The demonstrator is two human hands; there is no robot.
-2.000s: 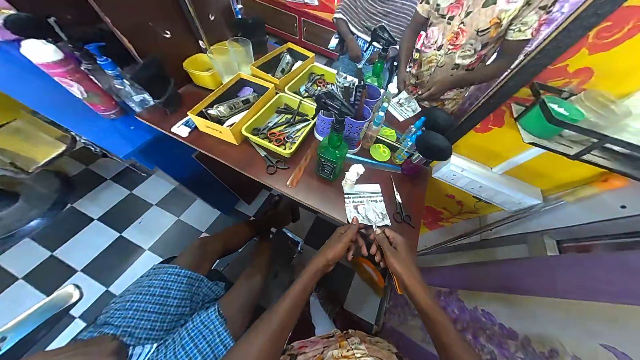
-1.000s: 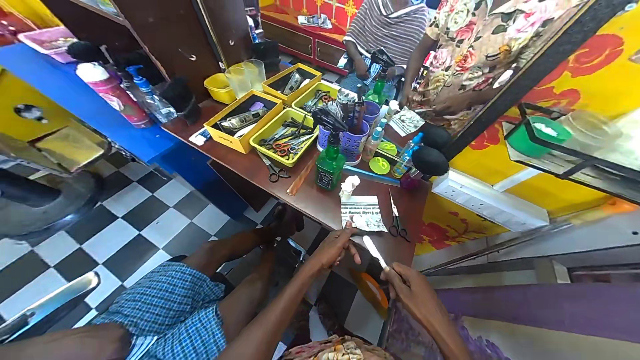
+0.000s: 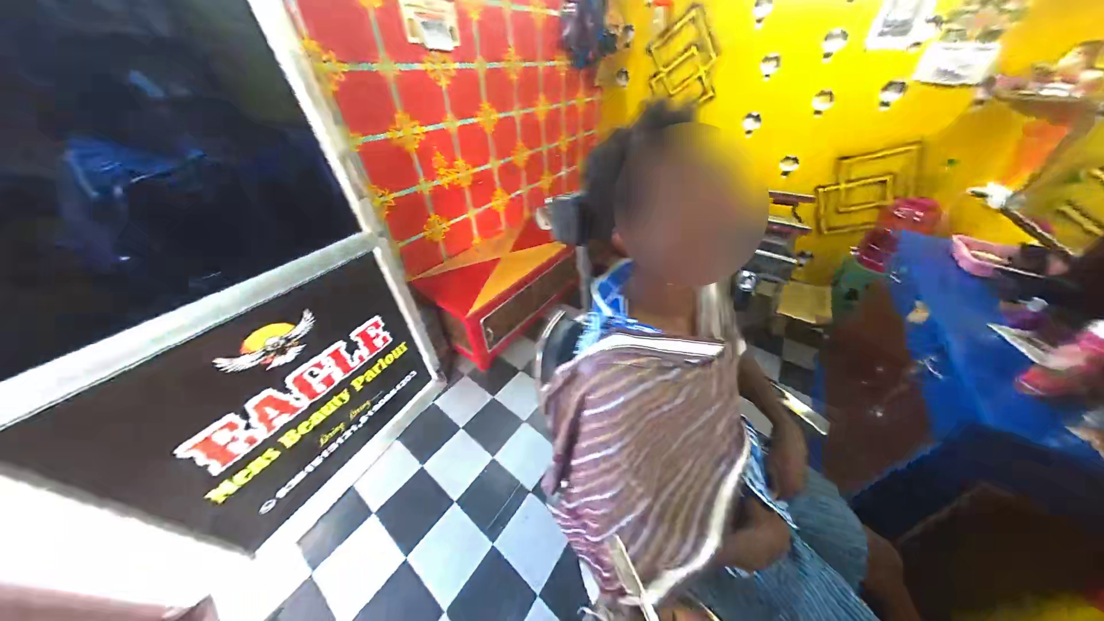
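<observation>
A person sits in a chair [image 3: 556, 341], with a striped cloth [image 3: 651, 431] draped over the shoulders and chest. The person's own hands rest near the lap. A thin, pale, blade-like tool [image 3: 632, 578] shows at the bottom edge, in front of the cloth. Just beside it is a small patch of skin, perhaps part of my right hand [image 3: 684, 612], mostly cut off by the frame; its grip cannot be made out. My left hand cannot be seen.
A glass door with a dark lower panel bearing writing [image 3: 297, 414] stands at the left. Behind the chair is a red and yellow bench [image 3: 509, 276]. A blue counter [image 3: 966, 319] with a pink tray [image 3: 979, 259] runs along the right, over a checkered floor [image 3: 457, 500].
The view has swung far from the table of scissors and bottles to the seated person. Earlier, both my hands were over the table's edge, with a thin white strip between them.
</observation>
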